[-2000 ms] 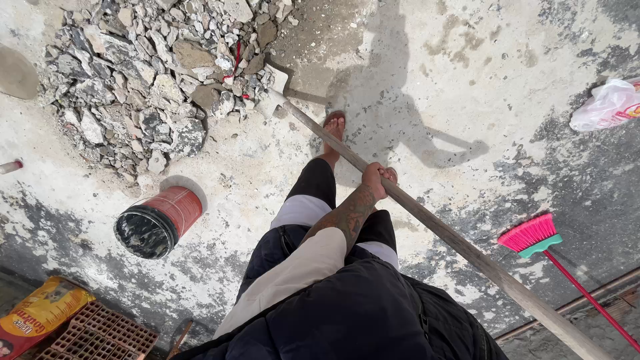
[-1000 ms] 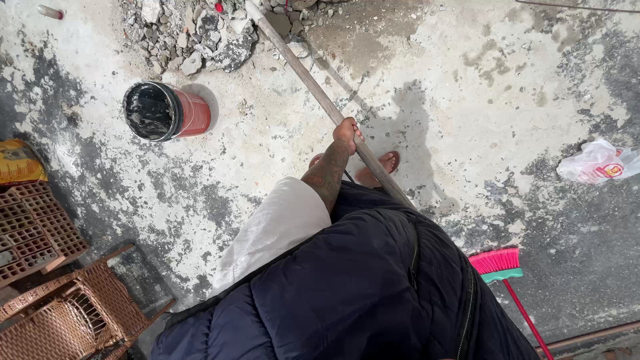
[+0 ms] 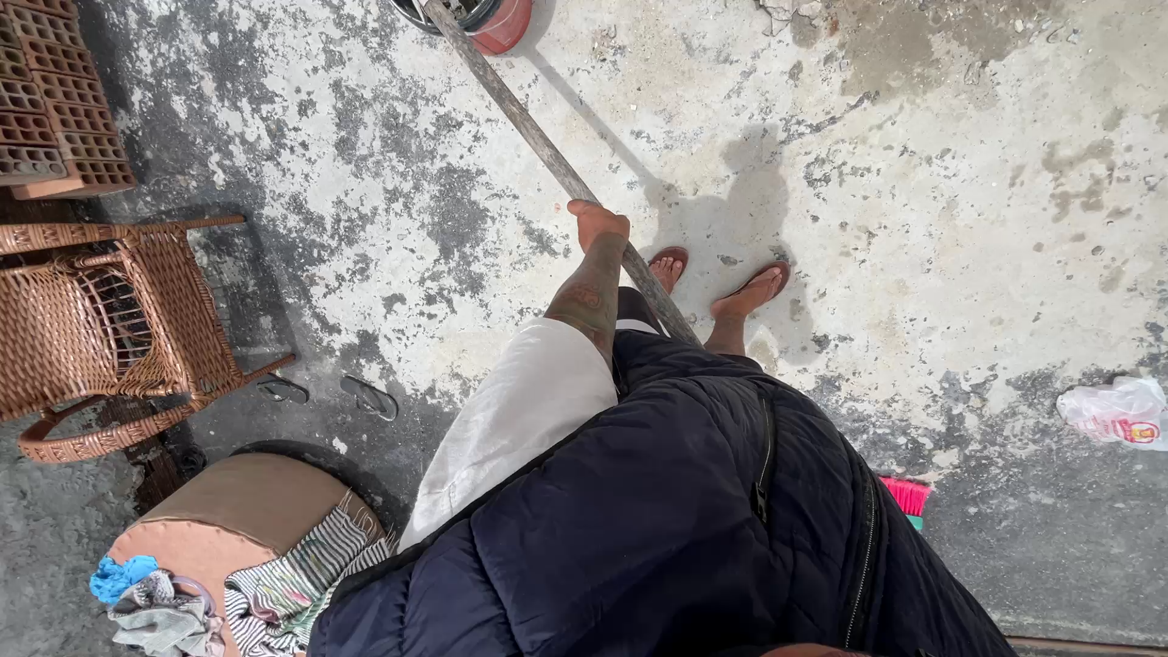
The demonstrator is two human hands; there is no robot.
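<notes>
My left hand (image 3: pixel 599 225) is closed around a long wooden tool handle (image 3: pixel 538 141). The handle slants from the top left down to my dark quilted vest, which hides its lower end. Its far end overlaps a black and red bucket (image 3: pixel 502 23), cut off by the top edge of the view; the tool's head is mostly out of view. My forearm comes from a white sleeve. I cannot see my right hand clearly; only a sliver of skin shows at the bottom edge, and I cannot tell what it is.
Hollow clay bricks (image 3: pixel 78 100) and a wicker chair (image 3: pixel 164 310) stand at the left. Below them are flip-flops (image 3: pixel 370 398) and a round pouf (image 3: pixel 265 497) with cloths on it. A plastic bag (image 3: pixel 1115 415) and pink broom bristles (image 3: pixel 906 495) are at the right.
The tool's far end has moved left from the rubble pile to over the bucket. My left hand has kept hold of the handle. The view has swung left, away from the rubble.
</notes>
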